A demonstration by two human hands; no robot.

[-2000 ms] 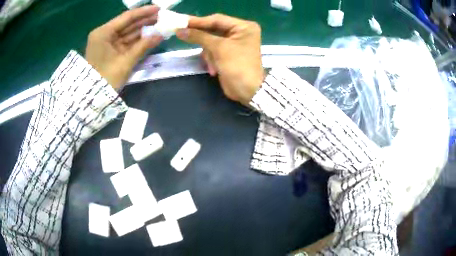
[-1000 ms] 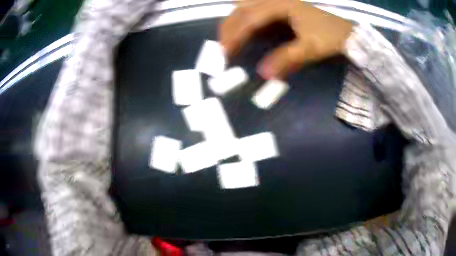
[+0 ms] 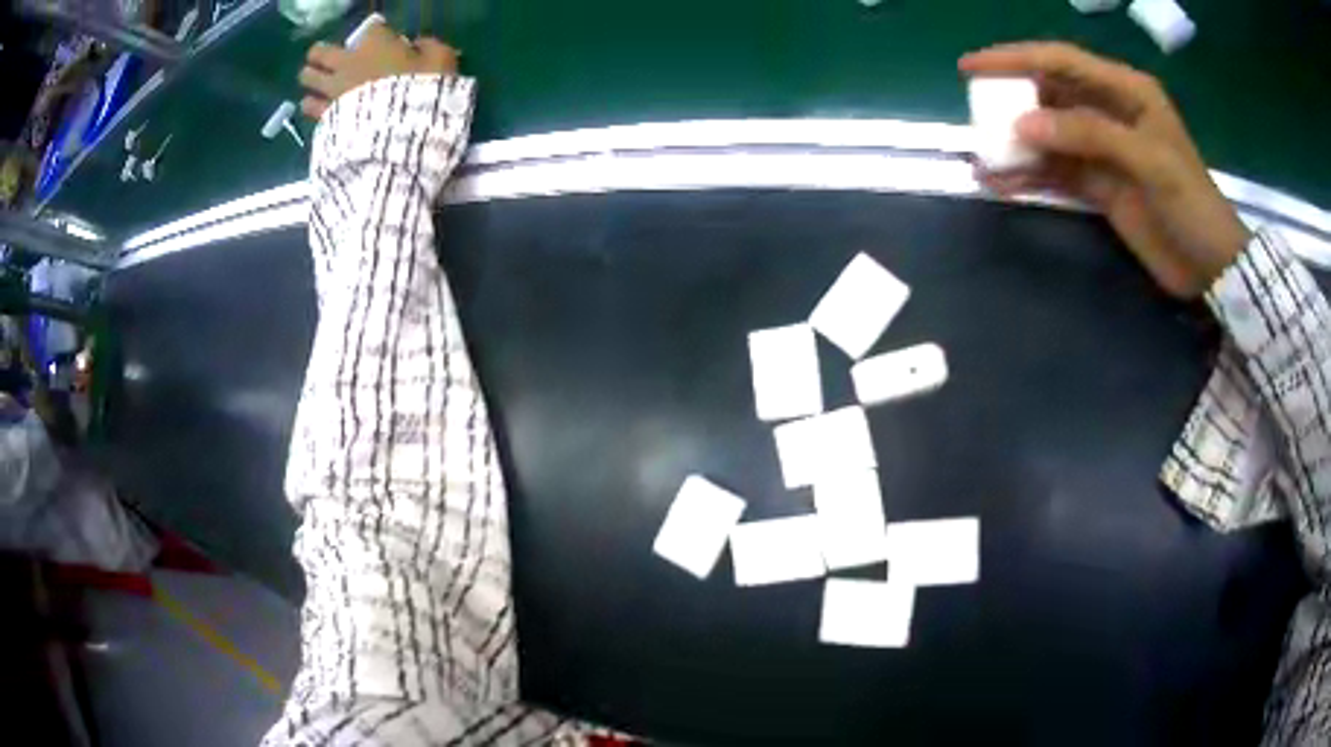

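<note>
My right hand [image 3: 1117, 153] is at the upper right over the belt's rail and grips a white block housing [image 3: 1003, 120] between thumb and fingers. My left hand [image 3: 377, 70] is over the green belt at the upper left, fingers bent, with a small white piece [image 3: 367, 29] at its fingertips; whether it grips it cannot be told. Several loose white housings [image 3: 787, 372] lie on the black worktop, some touching or overlapping. One housing [image 3: 899, 375] shows its narrow face with a small dark hole.
The green belt [image 3: 701, 66] runs behind a pale metal rail [image 3: 701, 139]. A white stemmed part [image 3: 282, 120] and small thin-stemmed pieces [image 3: 143, 158] lie on it at left. A white block [image 3: 1163, 24] is at the upper right. A pale bag-like heap [image 3: 311, 12] is at the top left.
My right hand has picked up a housing from the worktop and moved up to the rail. My left hand, out of view one second ago, now shows at the upper left. The view has shifted left.
</note>
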